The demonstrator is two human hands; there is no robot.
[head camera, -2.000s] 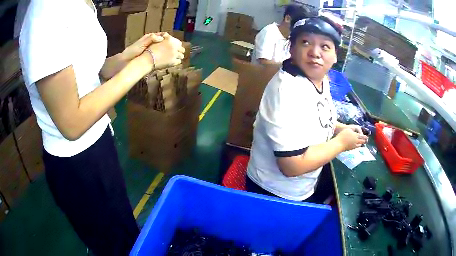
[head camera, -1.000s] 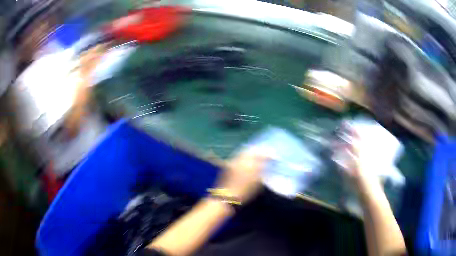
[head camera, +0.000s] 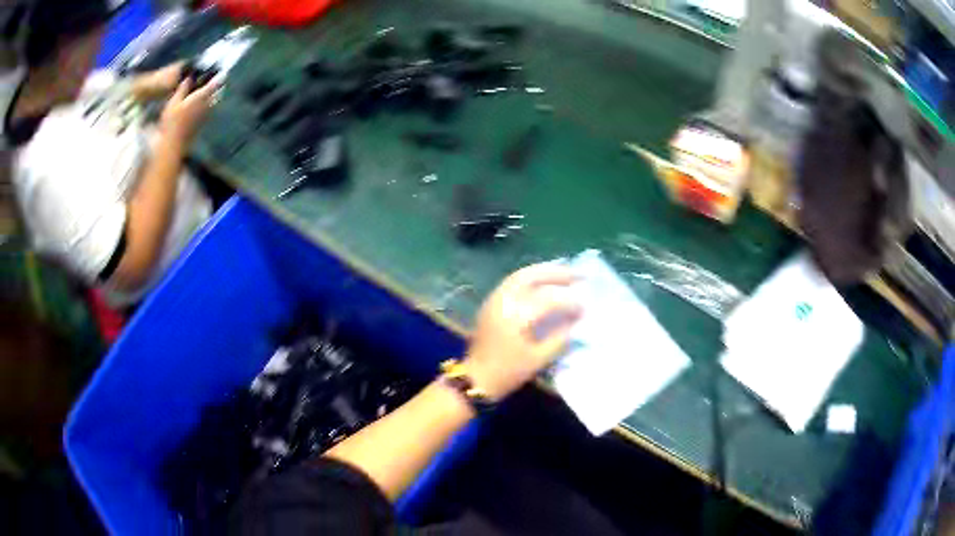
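My left hand (head camera: pixel 527 325), with a yellow band at the wrist, lies over the left part of a stack of pale bluish poly bags (head camera: pixel 628 361) at the bench's front edge. Its fingers are apart and rest on the top bag; blur hides whether they pinch it. My right hand is out of the picture. A black power adapter (head camera: pixel 488 227) lies behind the bags. More adapters (head camera: pixel 440 84) lie in a loose heap farther back and left.
The blue bin (head camera: pixel 136 387) with black adapters stands front left. A second white stack (head camera: pixel 791 340) and a small white block (head camera: pixel 841 419) lie right. Crumpled plastic wrap (head camera: pixel 675 274), a small carton (head camera: pixel 707 168) and a dark hanging cloth (head camera: pixel 850 168) are behind. A person (head camera: pixel 100 188) sits left.
The view has turned from the neighbouring people to the bench. My right hand, over the right white stack a second ago, has left the picture. My left hand remains at the poly bags.
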